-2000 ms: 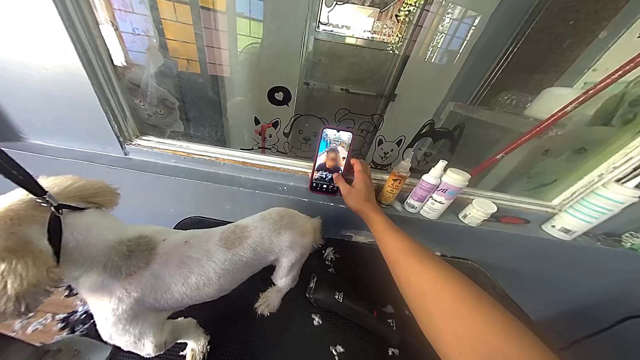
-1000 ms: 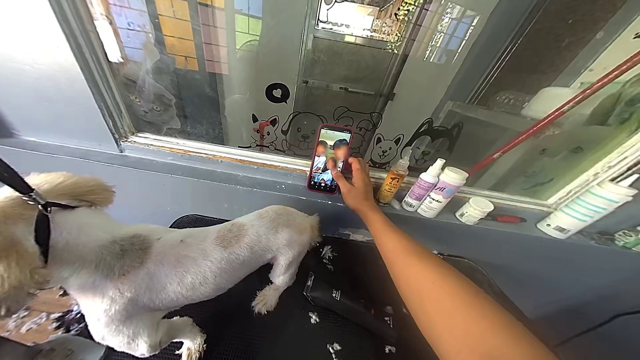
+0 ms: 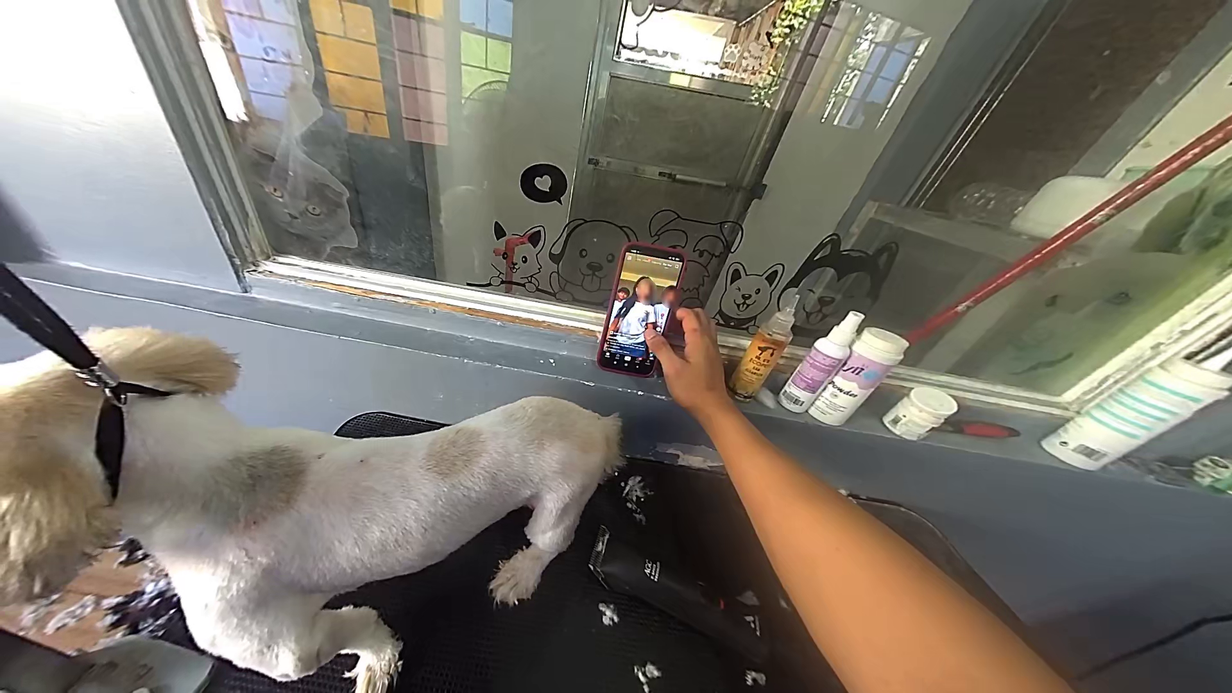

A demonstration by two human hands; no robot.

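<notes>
My right hand (image 3: 695, 361) reaches up to a smartphone (image 3: 640, 308) in a red case, its thumb over the lower right of the lit screen. The phone leans upright against the window on the sill. Whether my fingers grip its edge I cannot tell. A closely clipped white dog (image 3: 385, 491) with longer fur on head and paws stands at the left, wearing a black strap (image 3: 111, 433). Near its hind paw lies a black hair clipper (image 3: 664, 582) on the black grooming table (image 3: 481, 626). My left hand is out of view.
Along the sill, right of my hand, stand an amber spray bottle (image 3: 762, 356), a white spray bottle (image 3: 818, 371), a powder bottle (image 3: 861, 377) and a small white jar (image 3: 919, 414). A larger white bottle (image 3: 1136, 414) leans farther right. Tufts of cut fur (image 3: 635, 491) dot the table.
The picture on the phone's screen is different. The phone stays on the sill with my right hand at it, and the dog has hardly moved.
</notes>
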